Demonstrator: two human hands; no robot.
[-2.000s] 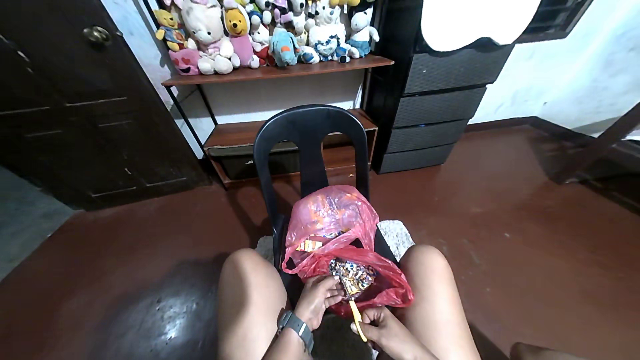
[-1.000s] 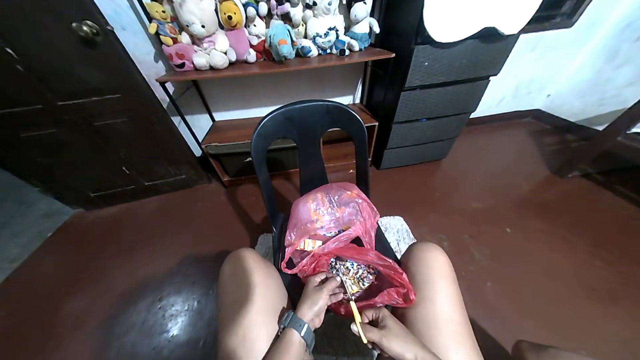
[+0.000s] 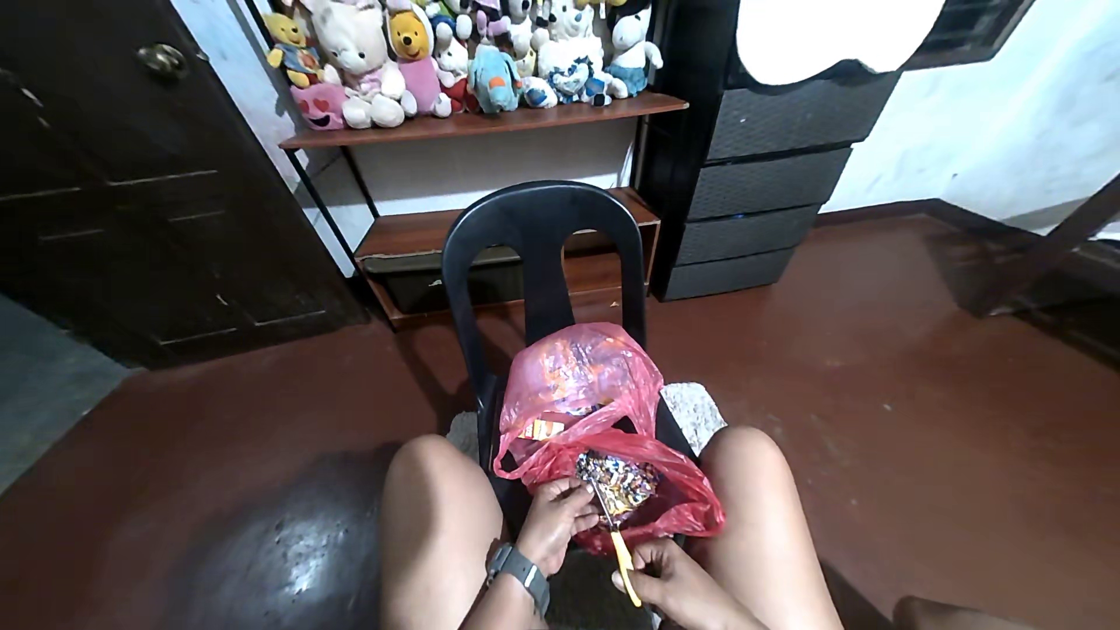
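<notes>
Two pinkish-red plastic bags rest on the seat of a black plastic chair. The rear bag is bulky, with packets showing through. In the opened front bag lies a heap of small multicolored pieces. My right hand holds scissors by the yellow handle, blades pointing up and left over the pieces. My left hand, with a gray watch on the wrist, is at the front bag's left edge with fingertips pinched beside the blades; whatever is between them is too small to make out.
Behind the chair stands a shelf lined with stuffed toys. A dark drawer unit is to its right, a dark door to the left. My knees flank the seat. A dark slanted beam is at far right.
</notes>
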